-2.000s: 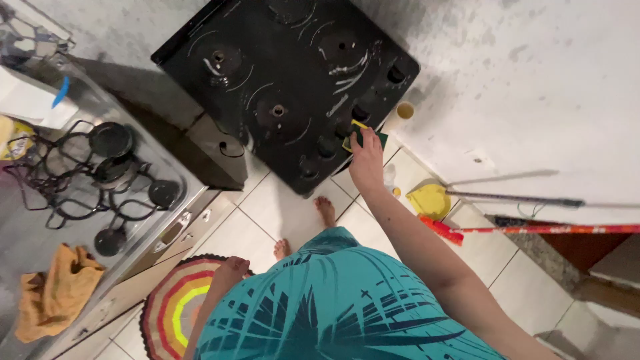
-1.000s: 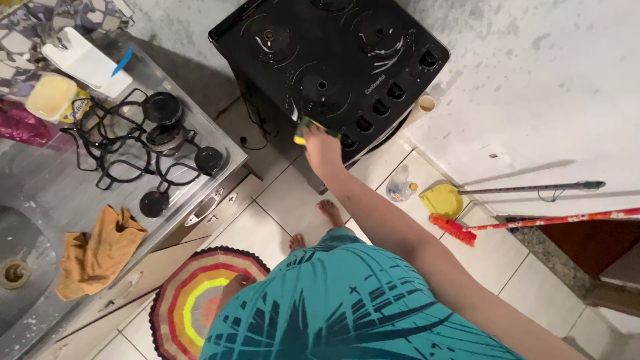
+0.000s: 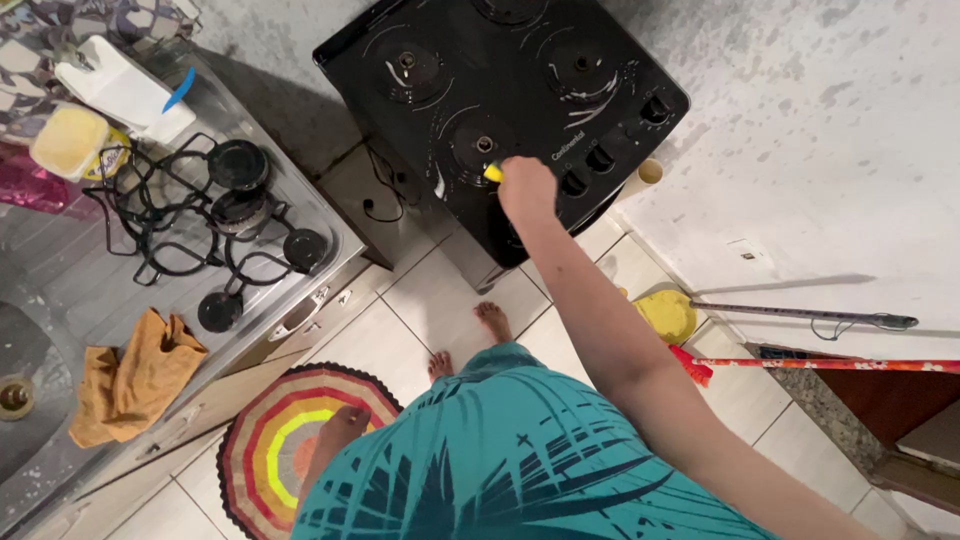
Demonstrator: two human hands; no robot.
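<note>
My right hand point(image 3: 529, 189) grips a yellow sponge point(image 3: 493, 173), mostly hidden under my fingers, against the black stove top point(image 3: 517, 97). It is beside the burner seat nearest my feet, left of the control knobs point(image 3: 600, 158). White suds streak the stove top around the burner seats, and its grates are off. My left hand point(image 3: 346, 426) hangs low by my side over the round striped rug, seemingly holding nothing; its fingers are partly bent.
Black pan grates point(image 3: 180, 253) and burner caps point(image 3: 237, 164) lie on the steel sink counter at left, near an orange cloth point(image 3: 139, 379), a margarine tub point(image 3: 70, 142) and a white container point(image 3: 124, 86). A yellow dustpan point(image 3: 666, 316) and red broom point(image 3: 691, 366) are at right.
My right hand with the sponge has moved from the knob edge to the stove's near corner, then further in beside a burner seat. The view has shifted.
</note>
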